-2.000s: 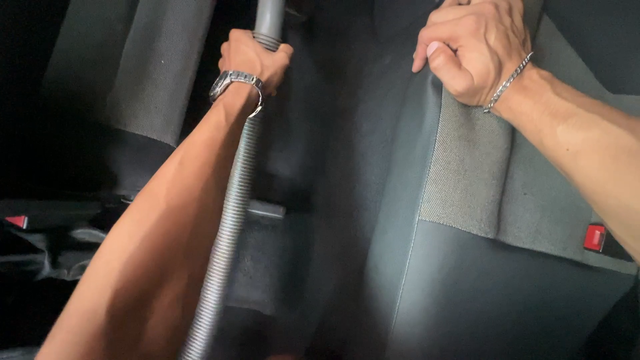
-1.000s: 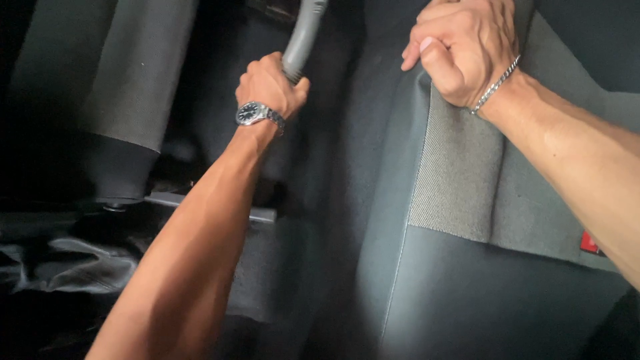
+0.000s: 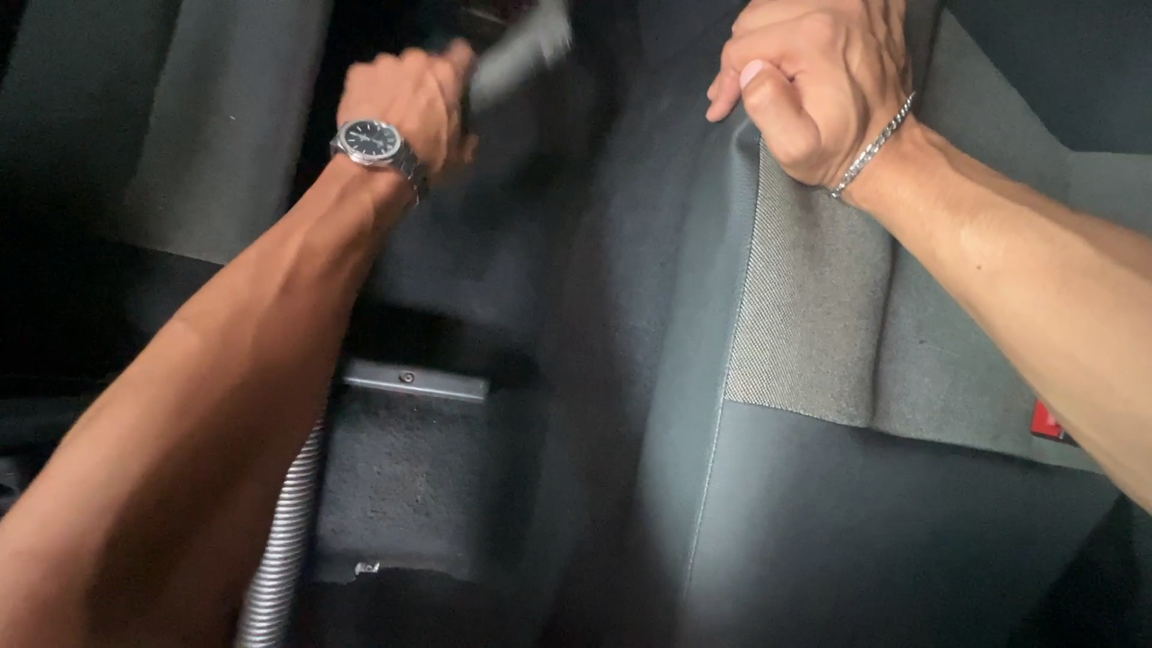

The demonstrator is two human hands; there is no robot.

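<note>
My left hand, with a wristwatch on its wrist, is shut on a grey vacuum tube, blurred at the top of the view. A ribbed grey hose shows below, partly hidden behind my left forearm. At the upper right, my right hand, wearing a chain bracelet, rests with curled fingers on the edge of a car seat in grey fabric and darker trim. Its fingertips lie over the seat edge, partly out of sight.
Dark carpeted floor lies between the seats, crossed by a metal seat rail piece with a screw. Another seat stands at the left. A red seat-belt buckle sits at the right, partly behind my forearm.
The grey tube in my left hand has swung from nearly upright to a slant toward the upper right. My right hand stays on the seat edge.
</note>
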